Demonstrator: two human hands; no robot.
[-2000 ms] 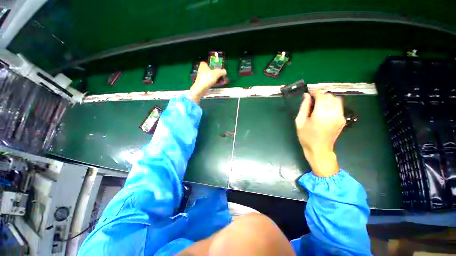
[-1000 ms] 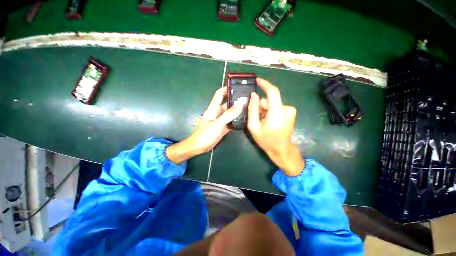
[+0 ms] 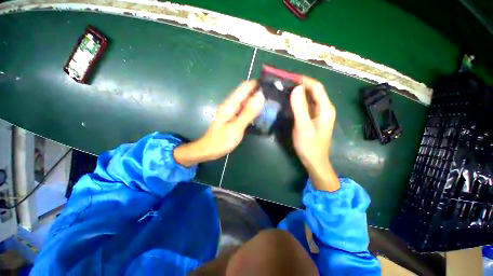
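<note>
A phone unit (image 3: 274, 102) with a dark red rim and a black back is held between both hands above the middle of the bench. It is blurred. My left hand (image 3: 233, 123) grips its left side. My right hand (image 3: 314, 117) grips its right side, with the fingers at the upper right edge. The lower end of the phone unit is blurred.
An uncovered phone unit (image 3: 86, 55) lies on the bench at left. Black middle housings (image 3: 381, 114) lie piled at right. Glossy black blister trays (image 3: 451, 172) are stacked far right. Another phone lies on the conveyor (image 3: 357, 32) beyond the chipped white edge (image 3: 227, 26). A carton (image 3: 463, 264) is below right.
Both hands still hold the phone unit, which is now tilted and blurred. The view has shifted, so most phones on the conveyor are out of the picture.
</note>
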